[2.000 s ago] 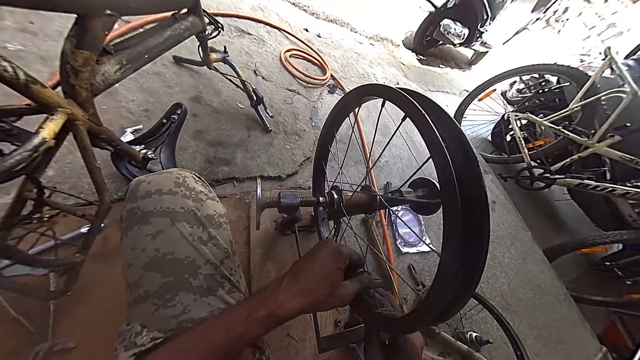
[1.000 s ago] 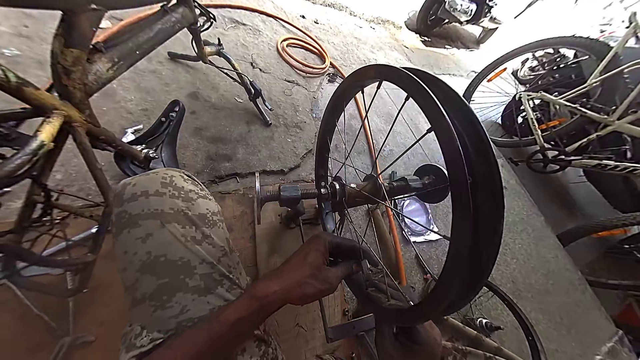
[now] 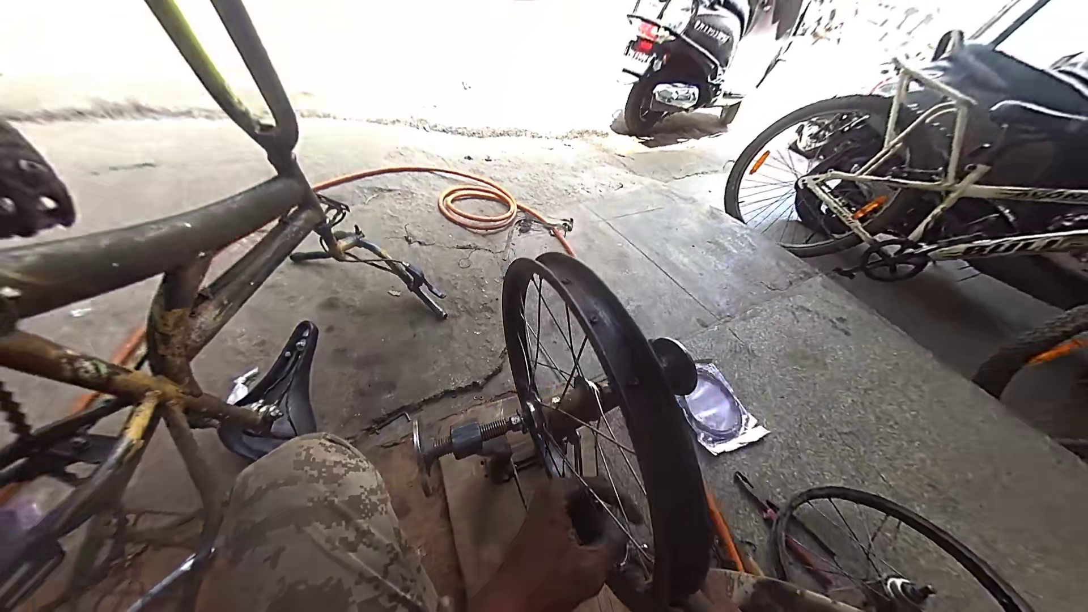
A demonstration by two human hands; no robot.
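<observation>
A black bicycle rim with metal spokes (image 3: 633, 365) stands upright on a truing stand with a threaded metal spindle (image 3: 476, 435). My left hand (image 3: 565, 540) reaches in from the lower left, its fingers curled at the spokes near the bottom of the rim. The exact grip is blurred. My right hand (image 3: 631, 582) is low at the rim's bottom, mostly hidden by the rim and cut by the frame edge. The wheel's hub (image 3: 574, 408) lies between the stand's ends, above my hands.
A rusty bicycle frame (image 3: 144, 242) fills the left, with a black saddle (image 3: 293, 391) and handlebar (image 3: 391, 263) near it. An orange hose (image 3: 480, 208) lies coiled ahead. A plastic packet (image 3: 718, 408) and a smaller wheel (image 3: 901, 501) are at right, beyond them a parked bicycle (image 3: 926, 178) and motorcycle (image 3: 680, 64).
The view has tilted up, so the wheel and hands sit lower in it. Both hands remain around the lower spokes and rim.
</observation>
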